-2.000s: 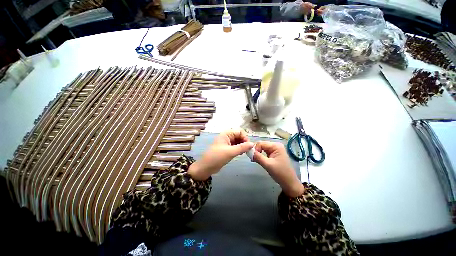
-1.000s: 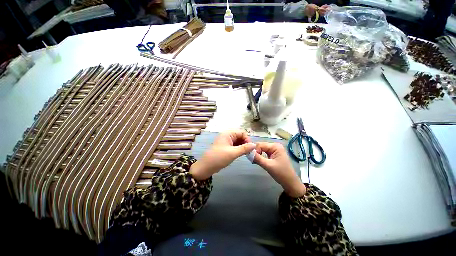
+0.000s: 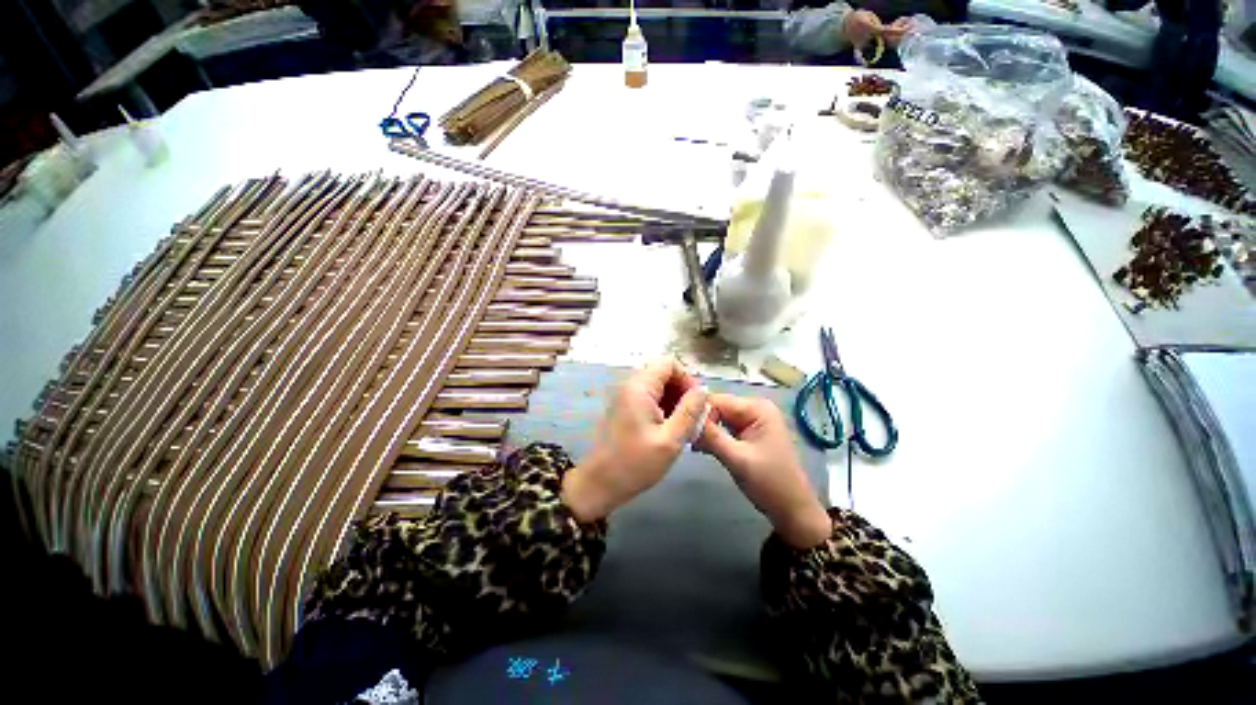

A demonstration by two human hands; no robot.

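My left hand [image 3: 636, 438] and my right hand [image 3: 758, 448] meet fingertip to fingertip above the grey work board [image 3: 661, 551]. A tiny white piece [image 3: 698, 424] is pinched between the fingertips of both hands; it is mostly hidden, and I cannot tell what it is. Long brown straps [image 3: 303, 372] with pale lines lie in a large crisscross stack to the left of my hands. Scissors with teal loop handles [image 3: 846, 413] lie to the right of my right hand.
A white bottle with a tapered spout [image 3: 758, 282] stands beyond my hands, beside a dark metal tool [image 3: 700, 282]. Farther off are a tied strip bundle [image 3: 507, 99], blue scissors [image 3: 405, 127], a small bottle [image 3: 635, 58] and clear plastic bags [image 3: 964, 138]. A person's hands show at the far edge.
My left hand has shifted slightly right and turned, so its fingers now cover more of the white piece. My right hand has barely moved.
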